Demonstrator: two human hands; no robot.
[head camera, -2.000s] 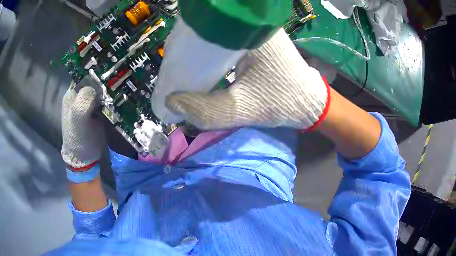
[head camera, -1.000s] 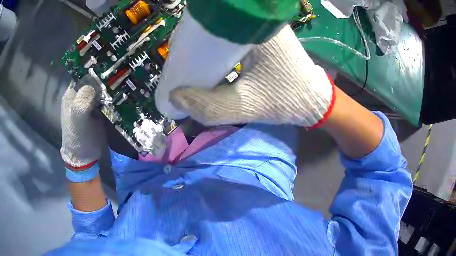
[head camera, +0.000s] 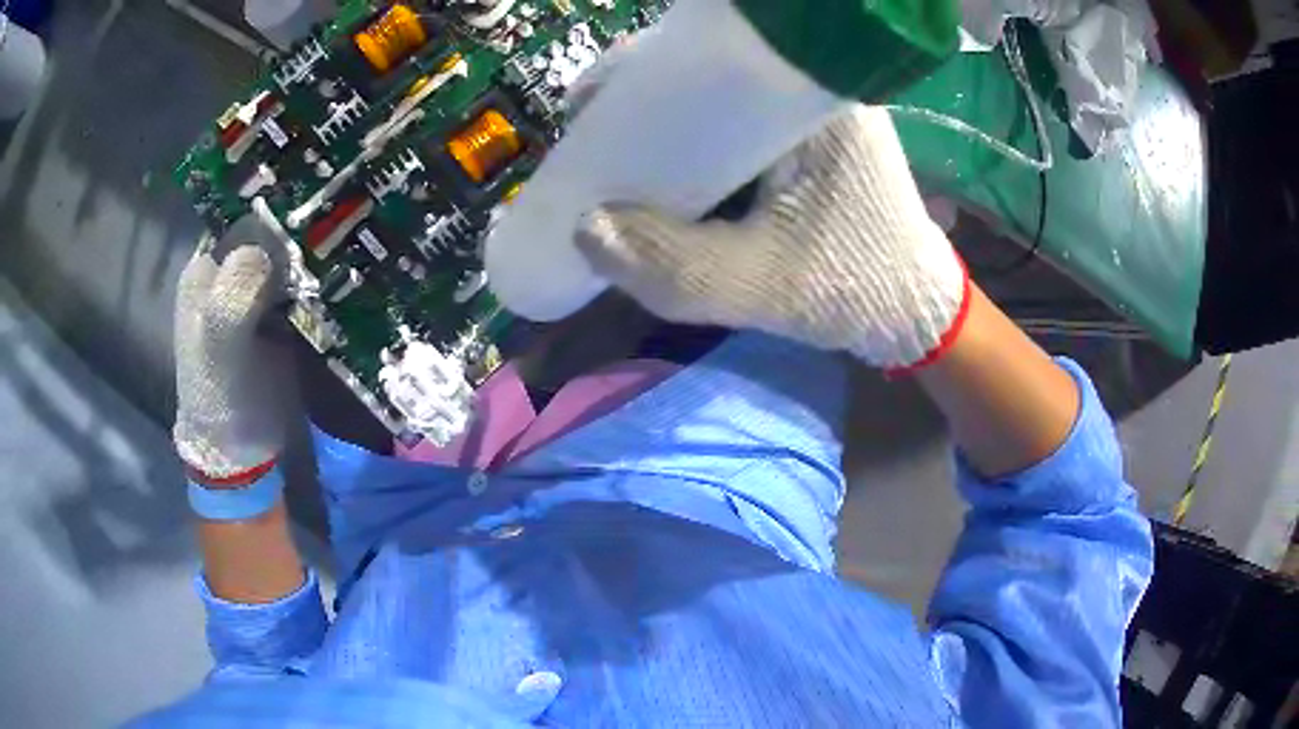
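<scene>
A green circuit board (head camera: 373, 292) crowded with parts lies tilted in front of my chest, with two orange wound coils, white finned parts and a white block (head camera: 425, 385) at its near corner. My left hand (head camera: 228, 342), in an off-white knitted glove, holds the board's left edge. My right hand (head camera: 798, 257), gloved with a red cuff edge, grips a fat translucent white adhesive syringe (head camera: 670, 128) with a green cap (head camera: 862, 43) over the board's right part. The syringe's nozzle is not visible. The syringe hides part of the board.
A green-matted bench corner (head camera: 1125, 242) is at the right, with a thin clear tube, a black cable and a crumpled white heap (head camera: 1104, 79) on it. A black bin (head camera: 1211, 612) stands at the lower right. Yellow-black tape (head camera: 1205, 434) marks the grey floor.
My right hand and the syringe have moved right and the syringe leans more, uncovering the second orange coil and white parts near the board's middle. My left hand and the board look unmoved.
</scene>
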